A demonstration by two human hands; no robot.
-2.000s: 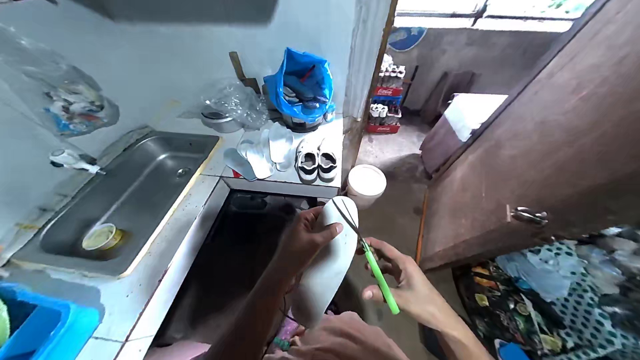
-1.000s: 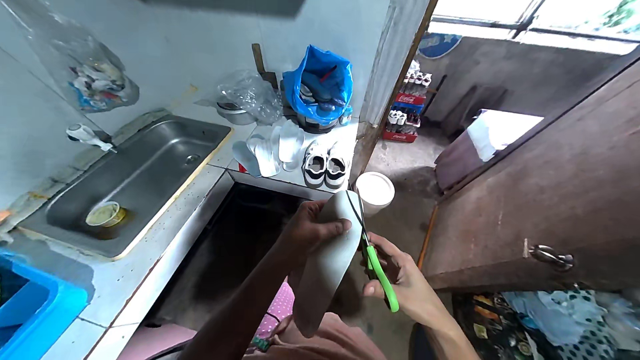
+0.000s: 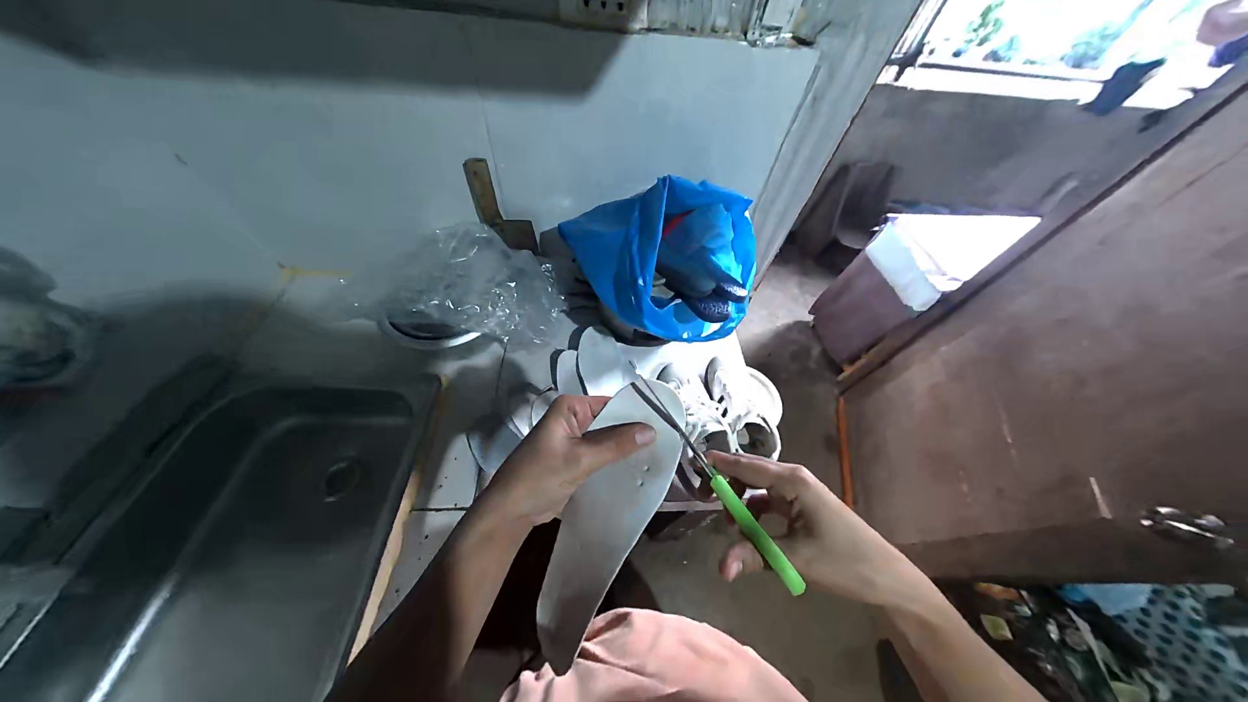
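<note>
A white shoe insole (image 3: pixel 609 507) is pinched near its upper end by my left hand (image 3: pixel 565 458), thumb on top. My right hand (image 3: pixel 790 526) holds scissors with green handles (image 3: pixel 756 536), their blades lying at the insole's upper right edge. Whether the blades are cutting into it, I cannot tell. Behind the insole, several more pale insoles (image 3: pixel 600 363) lie on the white counter, beside a pair of white shoes (image 3: pixel 717 414) with laces.
A steel sink (image 3: pixel 244 546) is at the left. A blue plastic bag (image 3: pixel 634 263) with things in it and a clear plastic bag (image 3: pixel 468 292) over a metal bowl are at the back of the counter. A brown door (image 3: pixel 1053 390) stands at the right.
The view has shifted closer to the counter's back. Both hands keep hold of the insole and the scissors; the insole and scissors now overlap the insoles and shoes on the counter.
</note>
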